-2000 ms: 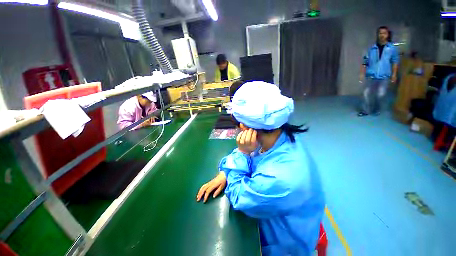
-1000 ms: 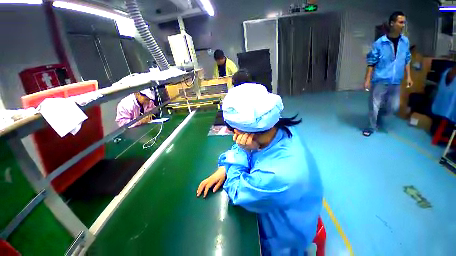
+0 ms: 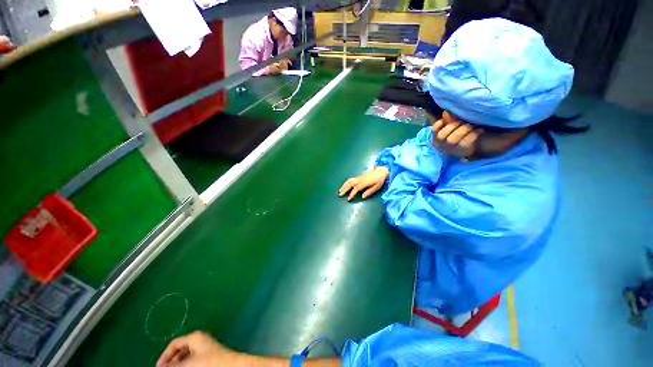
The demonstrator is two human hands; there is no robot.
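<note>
My right hand (image 3: 197,351) is bare and lies low over the green line surface (image 3: 236,287) at the bottom edge, partly cut off by it. Its fingers are curled and slightly blurred; whether they hold a thing cannot be told. A blue wrist strap (image 3: 298,360) is on that wrist, below a light blue sleeve (image 3: 422,351). A thin chalk circle (image 3: 167,316) is drawn on the green just above the hand, and a fainter one lies further along. My left hand is not in view.
A co-worker (image 3: 487,193) in a blue smock leans on the line's right edge, one hand flat on it. A red bin (image 3: 51,236) and a printed sheet (image 3: 39,312) are at left, behind the pale rail (image 3: 243,168). A person in pink sits further off.
The view has tilted down and shifted, so things sit higher and further right. My right hand and sleeve, the red bin and the chalk circles now show. The standing person is out of view.
</note>
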